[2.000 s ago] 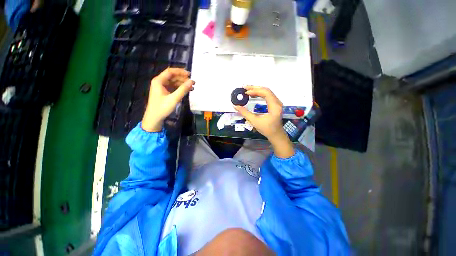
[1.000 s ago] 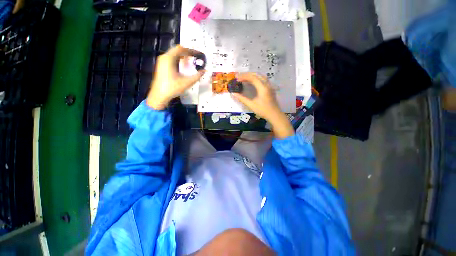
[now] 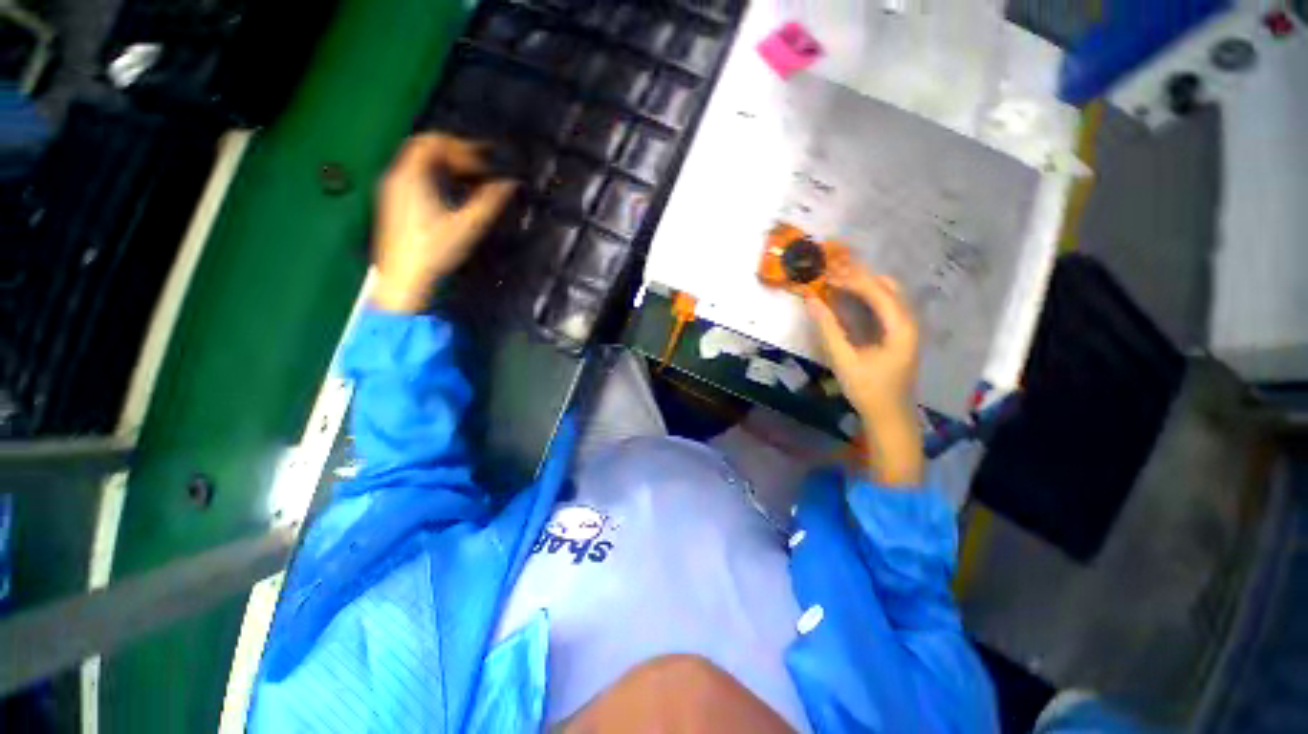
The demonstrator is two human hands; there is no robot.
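Observation:
A small round black part (image 3: 803, 260) sits at the orange fixture (image 3: 775, 255) on the grey base plate (image 3: 918, 187). My right hand (image 3: 865, 318) has its fingertips at the part's lower right edge. My left hand (image 3: 438, 215) is over the black blister tray (image 3: 610, 172), thumb and fingers curled around something dark. Blur and the dark tray behind make it unclear whether that is a held part.
The green conveyor (image 3: 309, 230) lies to the left with loose black parts on it. A pink pad (image 3: 790, 49) lies beside the plate. White pieces (image 3: 775, 373) and an orange connector (image 3: 683, 306) are under the machine's front edge. Black trays (image 3: 1083, 402) stand on the right.
The view has turned and shifted. My left hand has moved away from beside the plate to over the black tray. My right hand remains at the fixture with the black part.

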